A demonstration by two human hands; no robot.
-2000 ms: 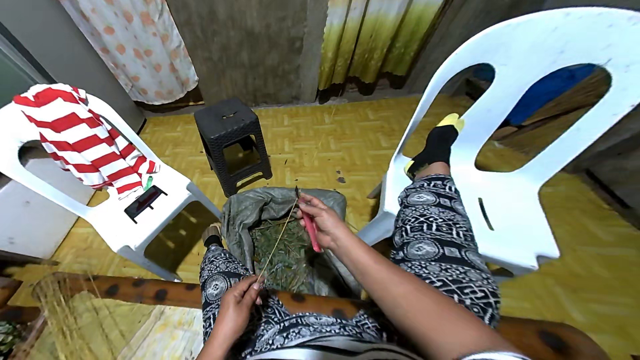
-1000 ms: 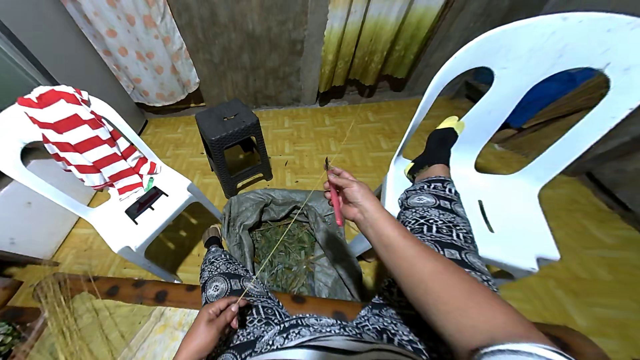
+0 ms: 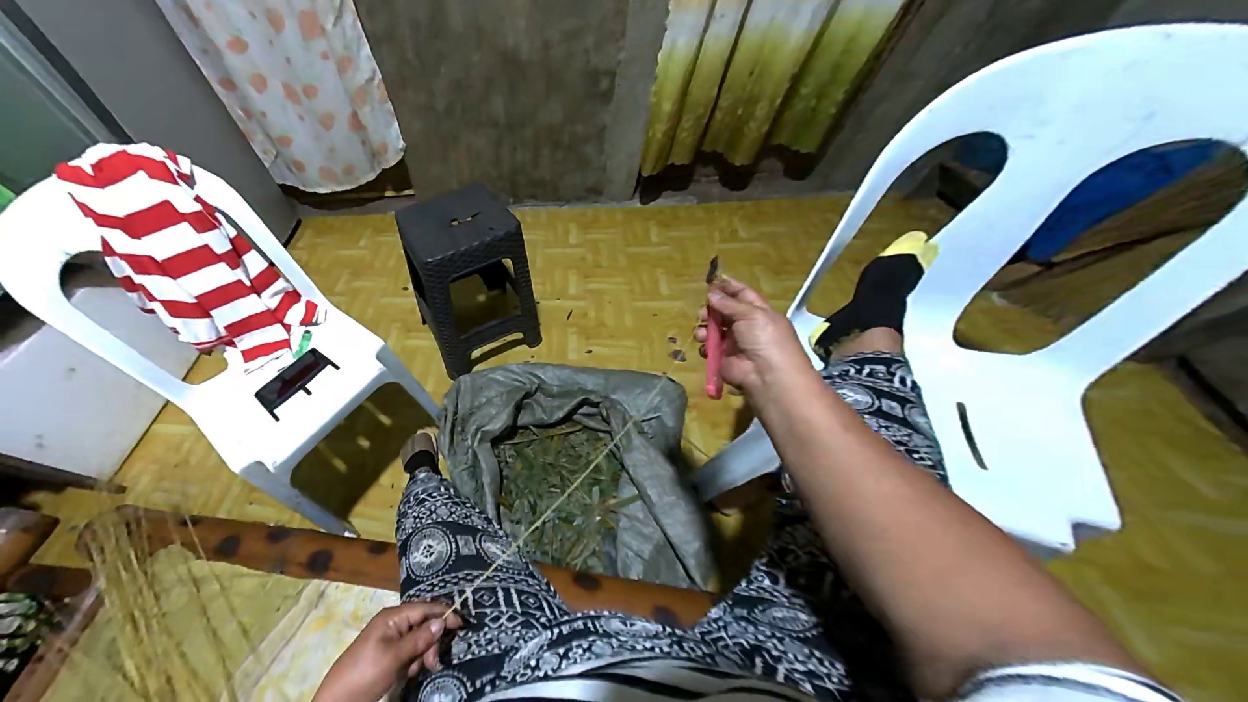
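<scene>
Low by my left thigh, my left hand [image 3: 398, 645] pinches one end of a thin straw-coloured stalk [image 3: 548, 515], which slants up to the right across the open sack. My right hand [image 3: 746, 336] is raised right of the sack and grips a small knife with a pink handle [image 3: 715, 356], its short dark blade pointing up. The grey woven plastic sack [image 3: 668, 487] stands between my legs, with green leaf scraps and trimmings [image 3: 561, 483] inside. More long dry stalks [image 3: 146, 595] lie at the lower left.
A white plastic chair [image 3: 224, 419] at left holds a red-and-white striped cloth [image 3: 185, 253] and a dark phone-like object [image 3: 295, 380]. A black plastic stool [image 3: 463, 244] stands ahead. My right foot, in a black-and-yellow sock [image 3: 877, 292], rests on another white chair [image 3: 1024, 429].
My right hand with the knife has moved right and away from my left hand, which holds the stalk low at the left. The two hands were closer together two seconds ago.
</scene>
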